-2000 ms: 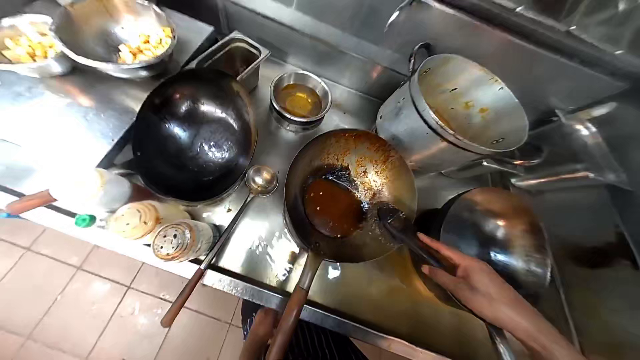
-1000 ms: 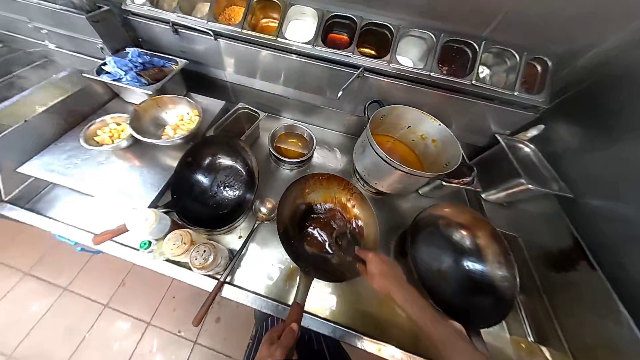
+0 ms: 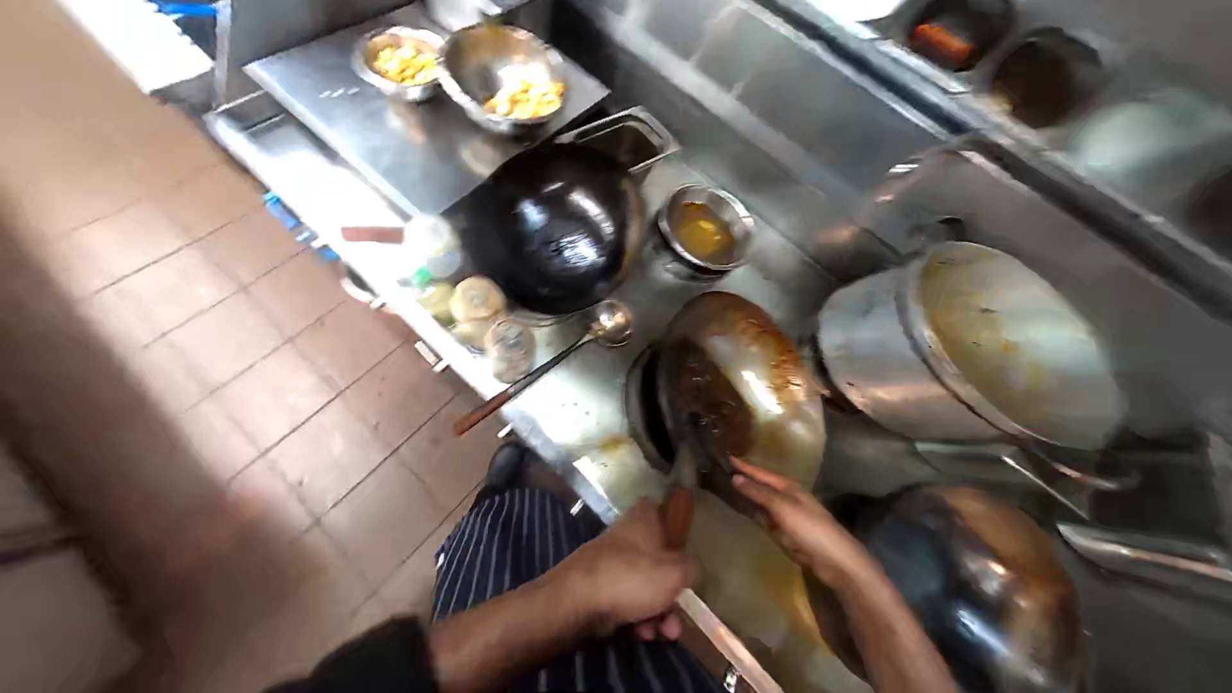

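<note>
My left hand [image 3: 630, 568] is closed around the wooden handle of a wok [image 3: 784, 433], which is tilted on its burner ring. Brown sauce [image 3: 707, 399] lies in the wok, with orange-brown residue on the wall. My right hand [image 3: 784, 505] grips a dark-headed utensil [image 3: 707, 457], a ladle or spatula, whose head is at the near-left part of the wok. Left of the wok, a metal ladle [image 3: 611, 322] with a wooden handle rests across the counter's edge. Beyond it sits a black wok [image 3: 568, 231]. A metal bowl of yellowish liquid [image 3: 703, 231] stands behind the wok in my hand.
A large metal pot [image 3: 876, 346] stands at the right, and an overturned wok [image 3: 972, 587] at the lower right. Jars [image 3: 508, 348] line the counter's front edge. Two bowls of yellow chunks [image 3: 404, 60] [image 3: 505, 72] sit at the upper left. Sauce containers [image 3: 1044, 77] are at the upper right.
The wok, level a second ago, is now tilted, and my hands are closer together at its handle side. The view has swung strongly toward the left and the floor.
</note>
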